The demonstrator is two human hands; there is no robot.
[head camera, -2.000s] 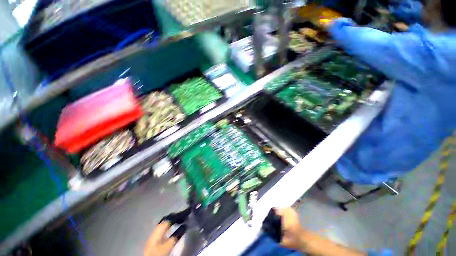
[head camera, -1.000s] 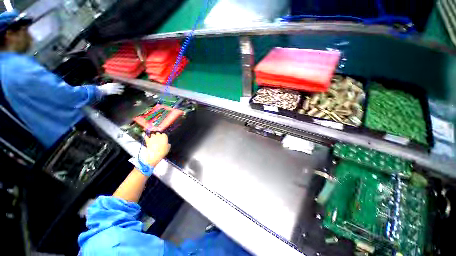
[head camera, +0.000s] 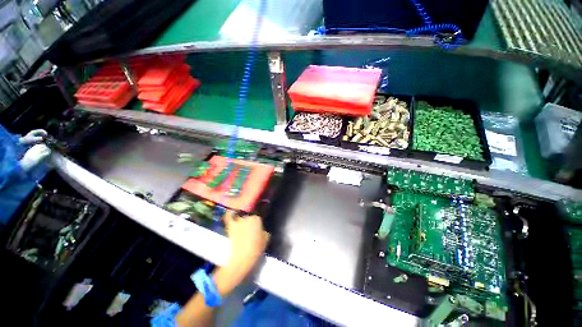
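My left hand (head camera: 246, 236), with a blue wrist strap and dark fingertip covers, is blurred at the near edge of a pallet (head camera: 191, 205). A red foam tray (head camera: 260, 177) lies tilted on this pallet, with a few narrow green boards (head camera: 240, 180) on it. My fingers are bent at the pallet's edge, just by the tray's near side; the exact grip is partly hidden. My right hand is not in view. A large green circuit board (head camera: 440, 239) sits in a black pallet at the right.
Bins of small metallic parts (head camera: 317, 125), beige parts (head camera: 383, 126) and green parts (head camera: 448, 129) stand on the shelf behind. Stacked red trays (head camera: 335, 89) overlap them; more (head camera: 167, 83) lie left. Another person's gloved hands (head camera: 35, 150) are far left. A blue coiled cord (head camera: 245, 83) hangs across.
The view has turned right. The pallet with the red tray has moved right along the line, nearer the large board, and my left hand has moved with it.
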